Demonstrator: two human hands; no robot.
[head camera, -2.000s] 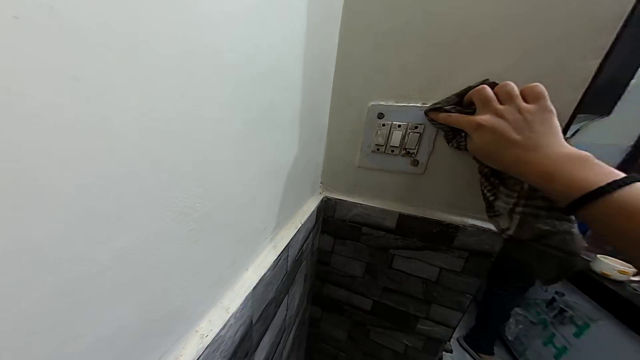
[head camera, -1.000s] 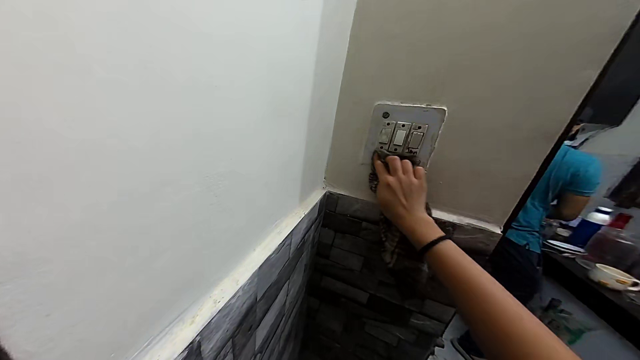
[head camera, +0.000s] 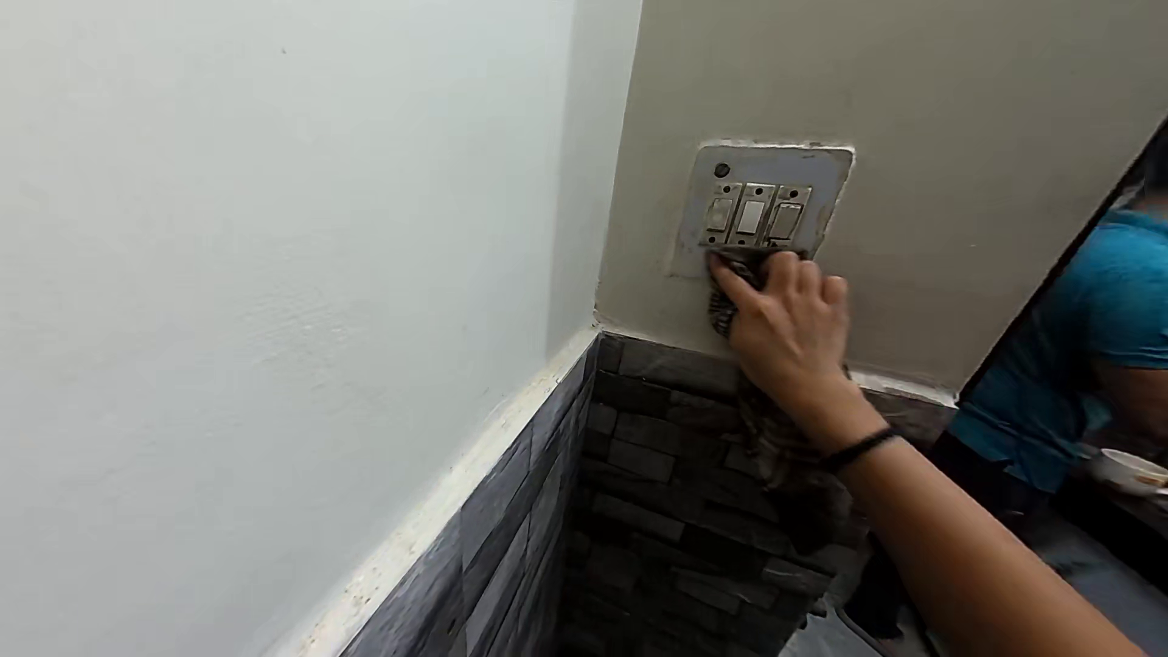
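Note:
My right hand (head camera: 792, 333), with a black band at the wrist, presses a dark patterned cloth (head camera: 723, 308) against the lower edge of a wall switch plate (head camera: 780, 164). Part of the cloth hangs below the hand in front of the stone-look tiles. Three rocker switches (head camera: 752, 217) sit side by side in the plate, just above my fingertips. The plate has a worn, chipped border and a dark round spot near its upper left corner. My left hand is out of view.
A white wall (head camera: 292, 274) meets the beige wall at a corner. Below runs a pale ledge (head camera: 456, 474) over grey stone-look tiles (head camera: 643, 461). At the right, beyond the wall's edge, a person in a blue shirt (head camera: 1040, 365) stands beside a counter with a cup (head camera: 1130, 470).
My right hand moved with the cloth from the plate's upper right edge down to its lower edge, where it stays. The person in blue now shows larger at the right.

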